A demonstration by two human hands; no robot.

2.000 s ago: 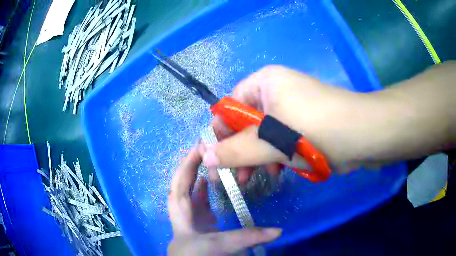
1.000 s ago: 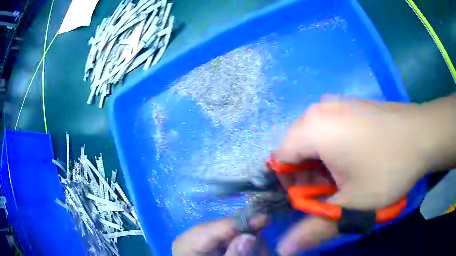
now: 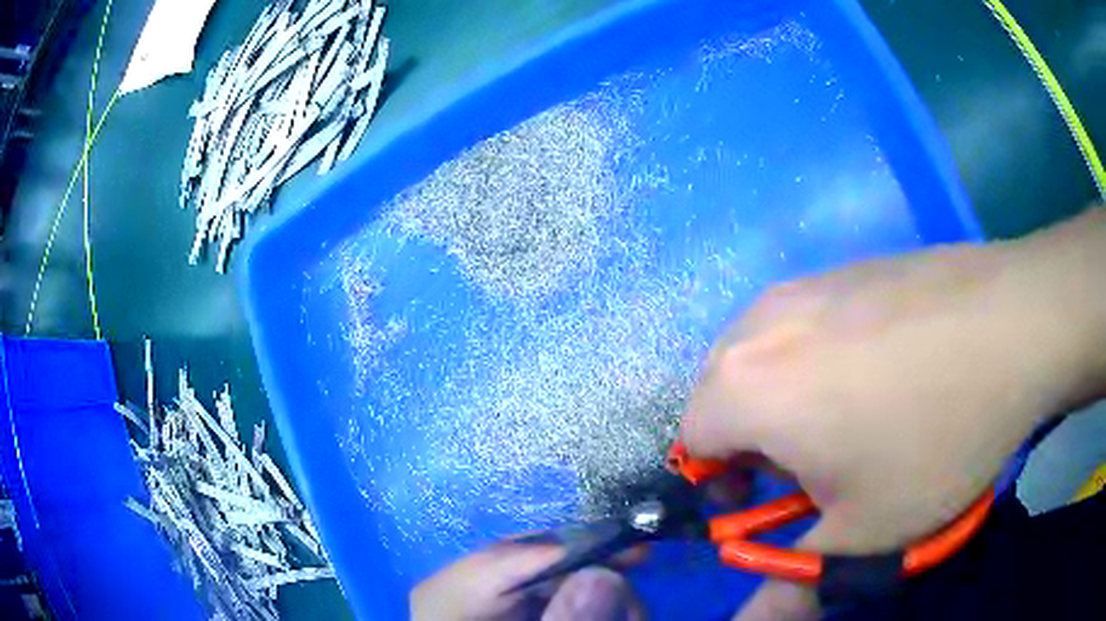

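Observation:
The scissors (image 3: 649,519) have orange-red handles with a black band, dark blades and a bright pivot. My right hand (image 3: 885,388) holds them by the handles over the lower right of the blue tray (image 3: 285,364). The blades point left, across the fingers of my left hand (image 3: 522,582). My left hand is at the bottom edge and partly cut off, with its fingers closed together. The strip is not visible; whether the left fingers hold it cannot be seen. Fine silvery clippings (image 3: 522,206) are heaped and scattered on the tray floor.
A tidy pile of pale strips (image 3: 285,115) lies beyond the tray's upper left corner. A looser strip pile (image 3: 224,497) lies left of the tray, beside a darker blue bin (image 3: 67,461). White paper (image 3: 167,43) is at upper left. Yellow lines cross the green top.
Two seconds ago both hands held a pale strip, with the scissors pointing up left. Both hands have since moved lower, and the blades now lie at the left fingers. The scissors are less blurred than one second ago.

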